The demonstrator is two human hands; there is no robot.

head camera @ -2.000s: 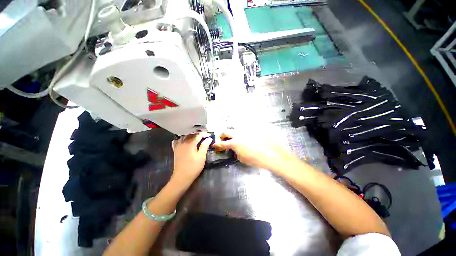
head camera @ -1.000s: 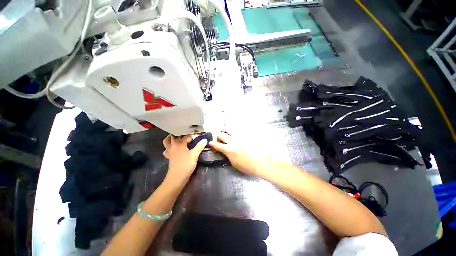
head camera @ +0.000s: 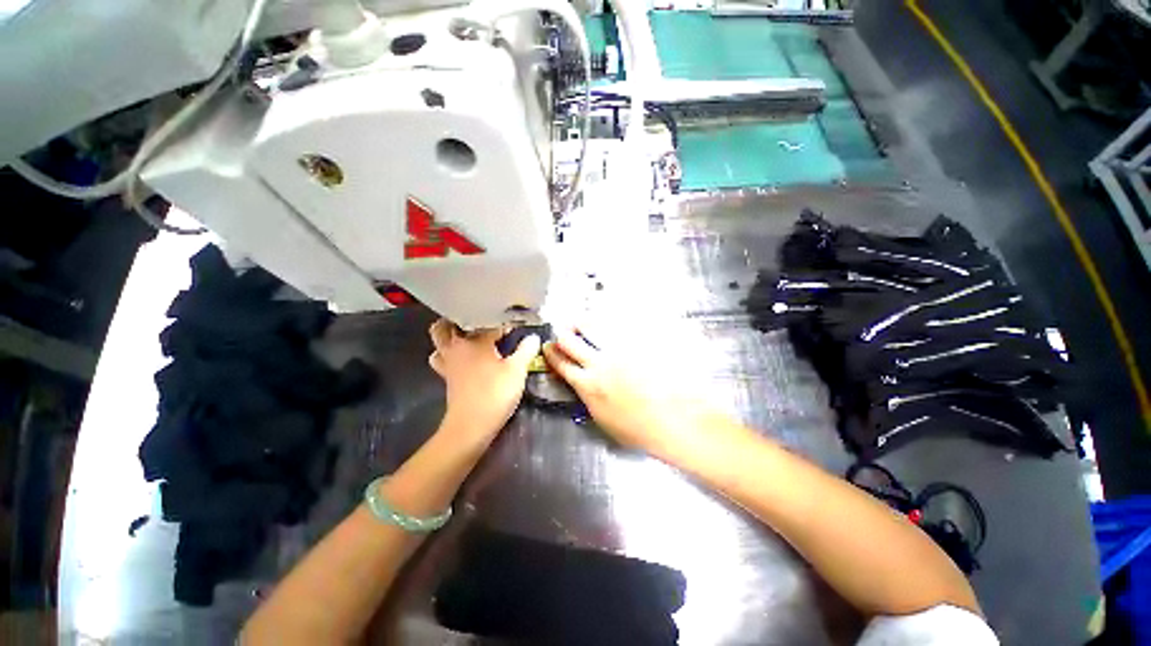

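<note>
My left hand [head camera: 477, 375] is under the sewing machine head [head camera: 404, 189], its fingers closed on a small black fabric piece [head camera: 521, 340]. My right hand [head camera: 598, 382] is beside it, its fingertips at the right end of the same piece, close to a small yellow part [head camera: 538, 362]. The fingers and the head hide the needle area. A dark curved band [head camera: 553, 401] shows just below the fingertips. A stack of flat black fabric strips [head camera: 562, 591] lies at the near table edge.
A crumpled black heap [head camera: 240, 416] lies at left. Black zippers [head camera: 928, 334] are fanned in a pile at right, with a black cord loop [head camera: 949, 511] and a small red and black tool below. A pale metal bar [head camera: 745, 90] crosses the green surface behind. A blue bin [head camera: 1130, 536] is at the right edge.
The camera view has shifted slightly. Both hands stay together under the machine head with the black piece; the fingers have moved only a little.
</note>
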